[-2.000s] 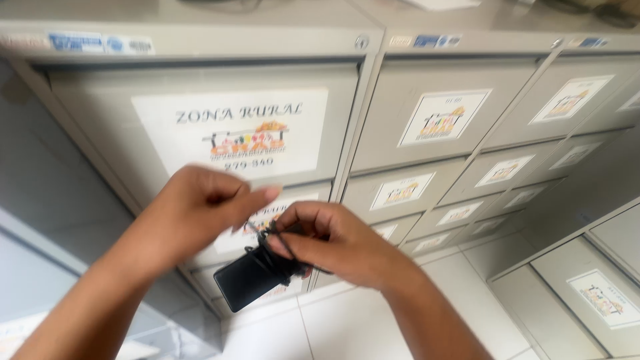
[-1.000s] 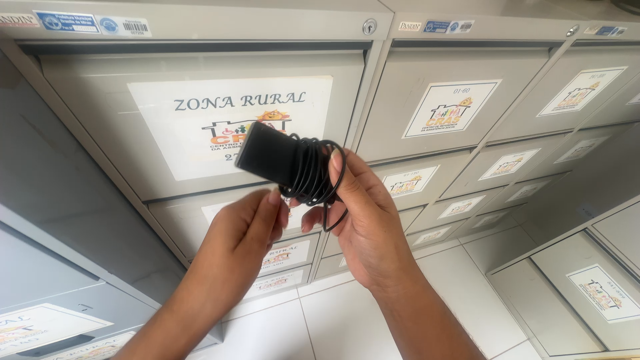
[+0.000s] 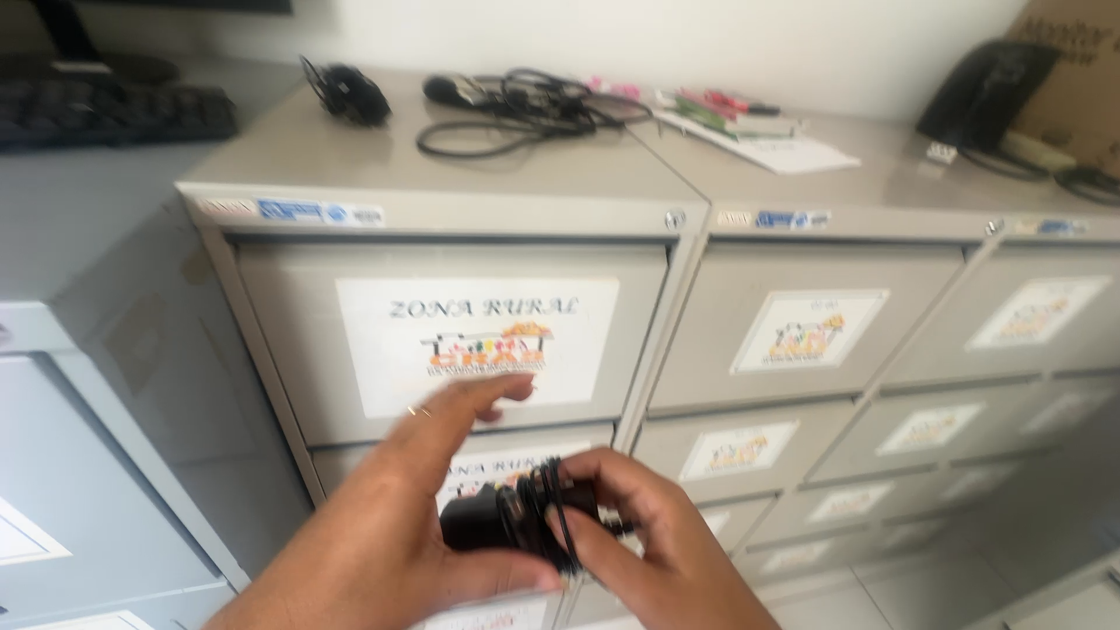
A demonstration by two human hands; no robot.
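Note:
A black power adapter (image 3: 477,522) with its black cable (image 3: 547,507) wound around it is held low in front of the filing cabinet. My right hand (image 3: 656,534) grips the cable-wrapped end between thumb and fingers. My left hand (image 3: 420,499), with a ring on one finger, is at the adapter's other end; its thumb lies along the lower side and its fingers are raised and apart above. Whether the left palm bears any of the adapter's weight is hard to tell.
Metal filing cabinets (image 3: 643,332) with labelled drawers stand ahead. On top lie a coiled black cable bundle (image 3: 350,94), tangled black cables (image 3: 534,109), papers (image 3: 770,149) and a black device (image 3: 984,96). A keyboard (image 3: 114,109) is at the upper left, a cardboard box (image 3: 1072,96) at the upper right.
The view has tilted up to the cabinet tops. The adapter has turned more level, its cable still wound around it. My left hand's fingers have spread from their pinch at the cable.

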